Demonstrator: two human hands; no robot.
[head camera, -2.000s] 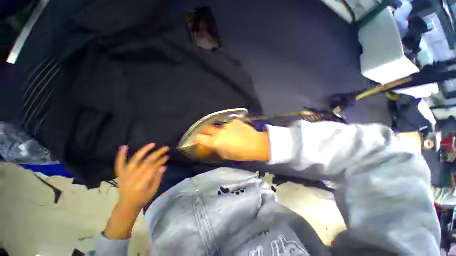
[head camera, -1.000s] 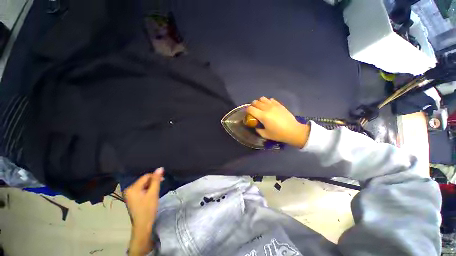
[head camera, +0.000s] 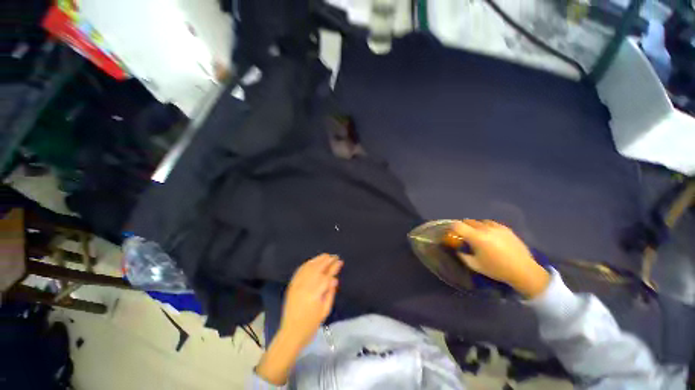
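Note:
A black garment (head camera: 305, 209) lies spread and wrinkled on the dark pressing table (head camera: 495, 129), heaped higher at the left. My right hand (head camera: 499, 253) is closed on the handle of the steam iron (head camera: 434, 247), whose pointed soleplate faces left near the garment's right side. My left hand (head camera: 311, 293) is over the garment's near edge, fingers together and slightly bent; whether it pinches the cloth is hard to tell. A smartphone (head camera: 345, 137) lies behind the garment, blurred. A tiny pale speck (head camera: 337, 228) is on the black cloth.
A white foam box (head camera: 659, 129) stands at the back right. The hose (head camera: 594, 270) runs right from the iron. A clear bottle (head camera: 381, 23) is at the back edge. A plastic-wrapped bundle (head camera: 155, 265) and a wooden stool (head camera: 57, 266) are at the left.
The view has swung left, showing the stool and more of the table's back. The iron stays in my right hand and has drawn back right from the garment since the earliest frame.

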